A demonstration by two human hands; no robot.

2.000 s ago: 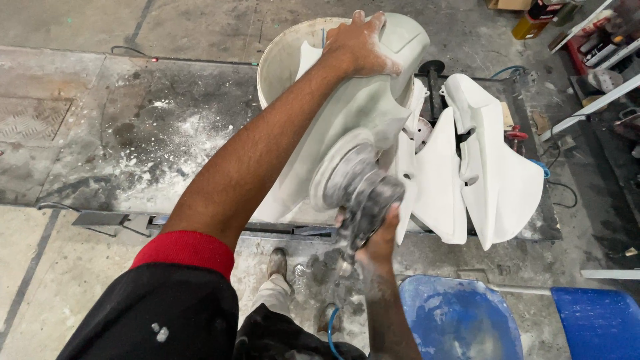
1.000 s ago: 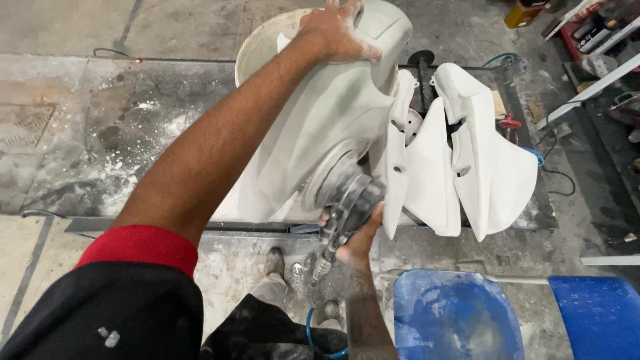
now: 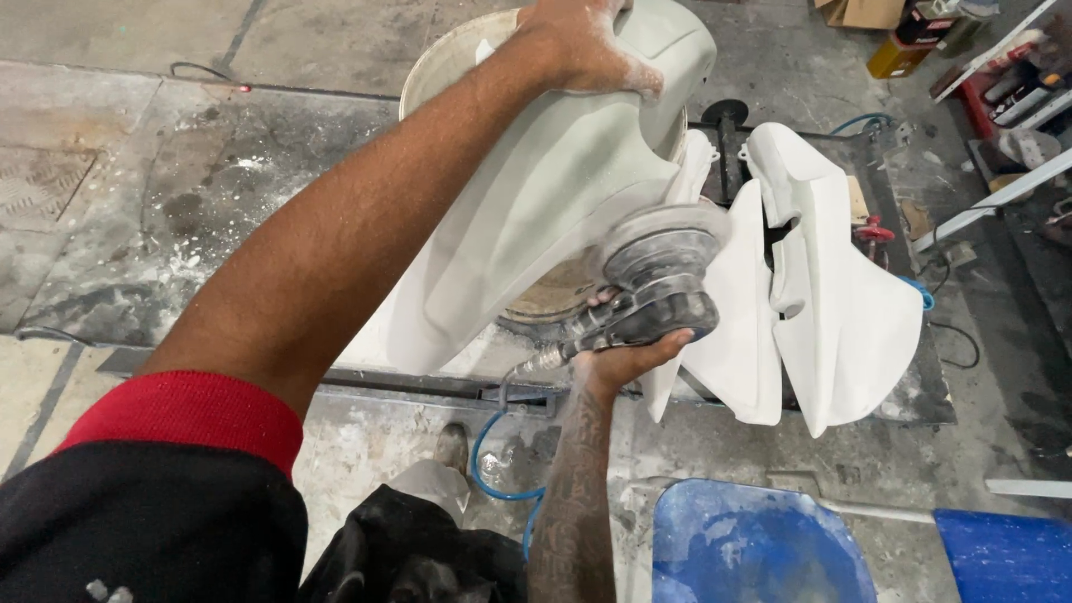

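Note:
My left hand [image 3: 586, 50] lies spread over the upper part of a pale grey moulded body panel [image 3: 536, 184], its fingertips cut off by the top edge of the view. The panel leans on a large round drum [image 3: 444, 63]. Below it, my right hand [image 3: 628, 356] grips a dusty pneumatic orbital sander [image 3: 662, 293] from underneath, its round pad tilted up at the panel's right edge; whether pad and panel touch, I cannot tell. A blue air hose [image 3: 486, 469] hangs down from the sander's fitting. Several white panels [image 3: 837, 293] stand just right of the sander.
A blue plastic seat [image 3: 754, 536] is at the bottom right, with another blue surface [image 3: 1005, 553] beyond it. A yellow and dark can [image 3: 900, 54] and a white-framed rack [image 3: 1005, 197] stand at the upper right. White dust covers the dark platform [image 3: 209, 201] at the left.
The sander in my right hand has moved from the panel's lower face to its right edge. The panel now stands more tilted, with the drum's rim showing below it.

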